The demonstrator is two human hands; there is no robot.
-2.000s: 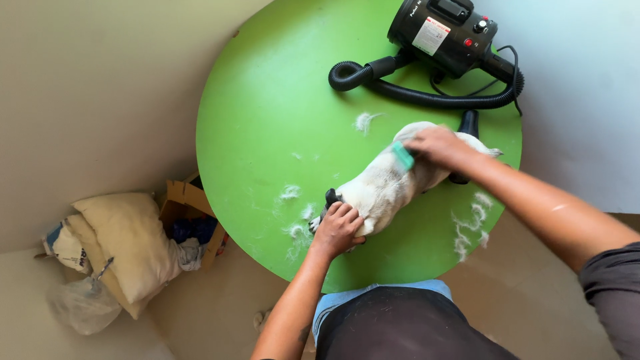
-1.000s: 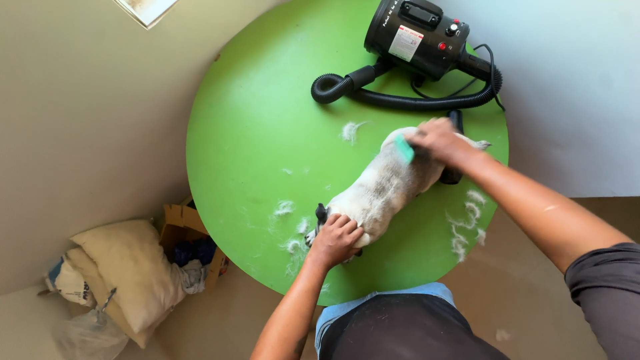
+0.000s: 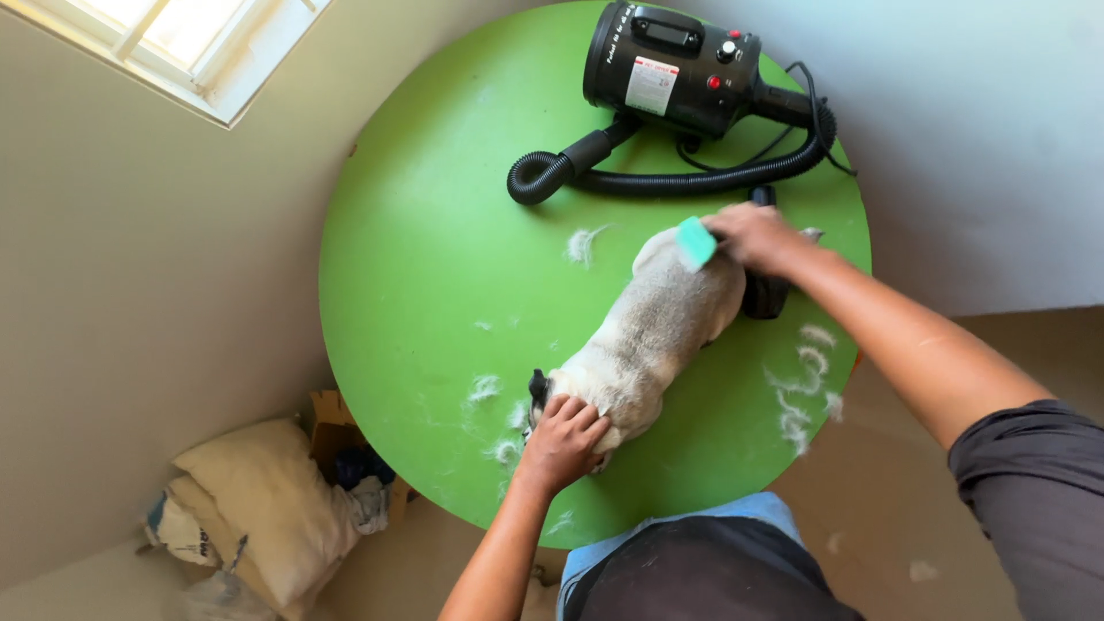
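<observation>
A light-coated dog (image 3: pixel 647 336) with a dark ear lies on a round green table (image 3: pixel 414 259), its head toward the lower left. My left hand (image 3: pixel 565 440) rests on the dog's head and neck, fingers spread. Blurred by motion, my right hand (image 3: pixel 755 237) grips a teal grooming brush (image 3: pixel 696 243) at the dog's rump; its bristle side is hidden. Under and beside my right hand is a black handheld tool (image 3: pixel 765 293), partly covered, its kind unclear. Tufts of shed fur (image 3: pixel 582 247) lie around the dog, with more loose fur (image 3: pixel 798 414) to its right.
A black pet dryer (image 3: pixel 673 69) with a coiled hose (image 3: pixel 690 183) stands at the table's far side. Walls border the table. On the floor at lower left are a beige cushion (image 3: pixel 267 500), a cardboard box (image 3: pixel 332 414) and a plastic bag (image 3: pixel 226 595). A window (image 3: pixel 185 43) is at upper left.
My right hand and the brush have moved along the dog's back toward its rump. My left hand stays at the dog's head. The view has shifted, bringing the window in.
</observation>
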